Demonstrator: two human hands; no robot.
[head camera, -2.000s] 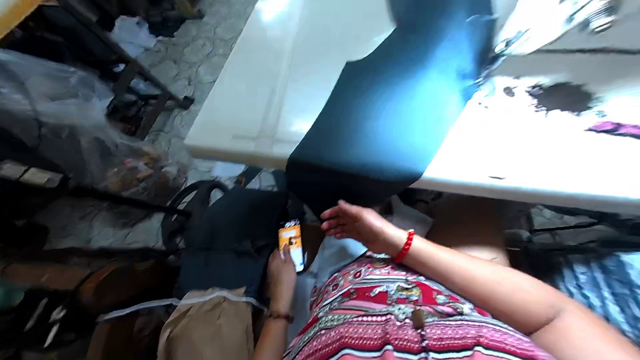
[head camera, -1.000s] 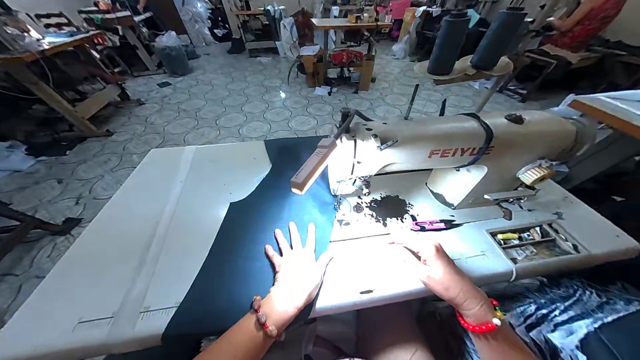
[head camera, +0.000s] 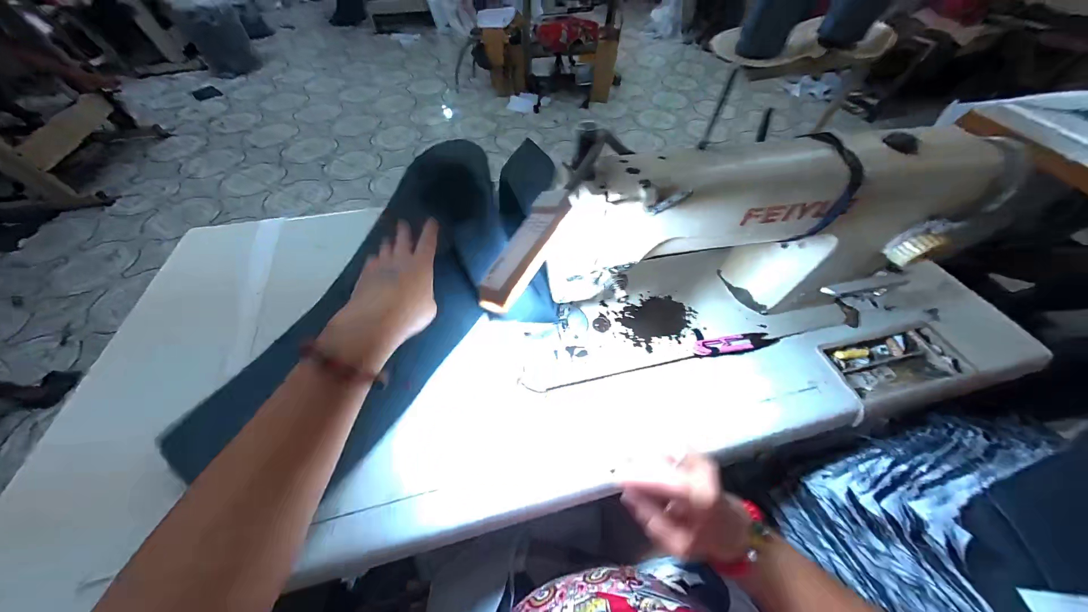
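My left hand (head camera: 395, 285) lies with spread fingers on a dark blue fabric piece (head camera: 433, 331), which stretches across the white sewing table (head camera: 221, 289) to the left of the sewing machine (head camera: 731, 195). The far end of the cloth is folded or bunched close to the machine's needle area. My right hand (head camera: 680, 506), blurred, hovers at the table's front edge with fingers partly curled; nothing clear is seen in it. Pink thread snips (head camera: 727, 343) lie on the machine bed beside a dark worn patch.
A small compartment (head camera: 892, 361) with bobbins and bits is set into the table at the right. Dark thread cones (head camera: 769, 30) stand behind the machine. Black and white patterned cloth (head camera: 901, 501) hangs at the lower right. A grey bin (head camera: 212, 38) stands on the tiled floor.
My left hand has moved away from me along the fabric. The fabric now lies at a different slant, its far end beside the machine head. My right hand has drawn back from the machine bed to the table edge.
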